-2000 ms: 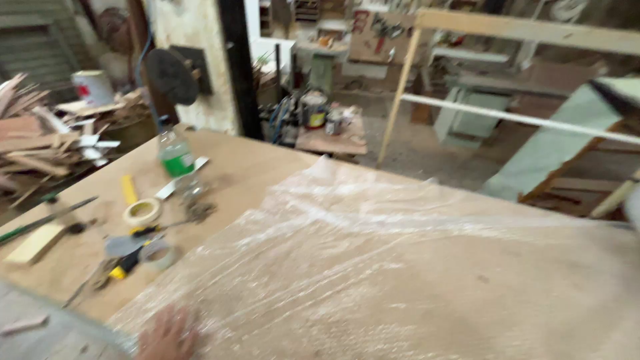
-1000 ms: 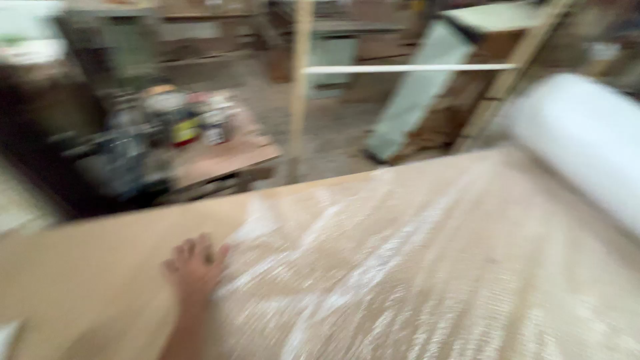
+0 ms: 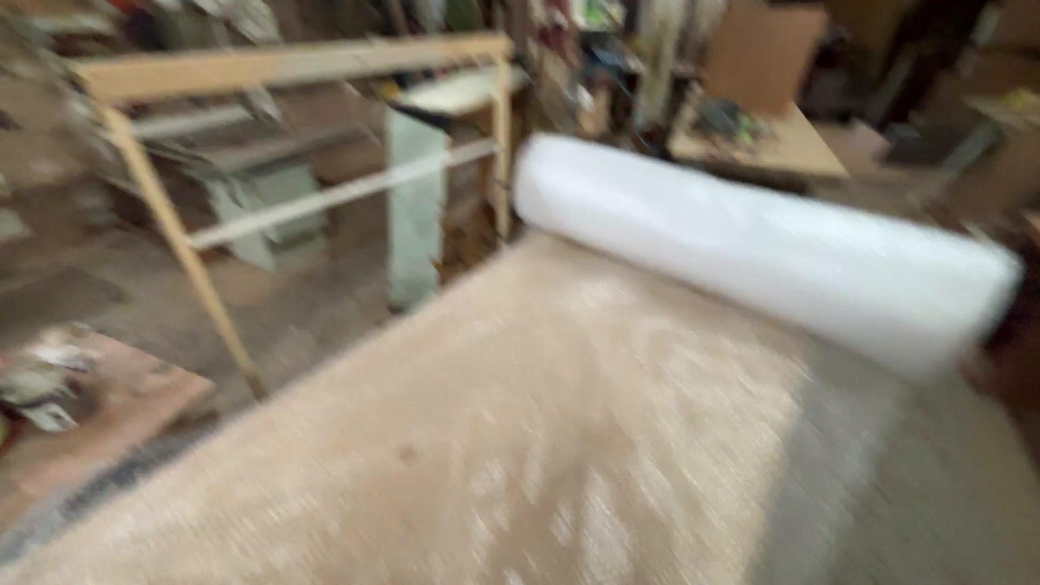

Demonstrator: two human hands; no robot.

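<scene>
Neither my left hand nor my right hand shows in the head view now, so what they hold or touch is hidden. A thick roll of clear-white plastic wrap, probably bubble wrap (image 3: 756,244), lies across the far right end of a wooden work table. A sheet of the same clear plastic (image 3: 593,406) seems to spread from the roll over the brown table top (image 3: 325,455). The picture is blurred by motion. On the right, a greyish band crosses the surface.
Beyond the table's left edge stands a wooden frame (image 3: 292,65) with a pale crossbar. Behind it is a pale green panel (image 3: 414,203). A low board (image 3: 122,406) bearing cans or jars is at the left, and another table (image 3: 780,146) with clutter stands behind the roll.
The view has swung far to the right, bringing the whole roll into sight. The hand seen on the plastic and then near its edge in the earlier frames is out of view.
</scene>
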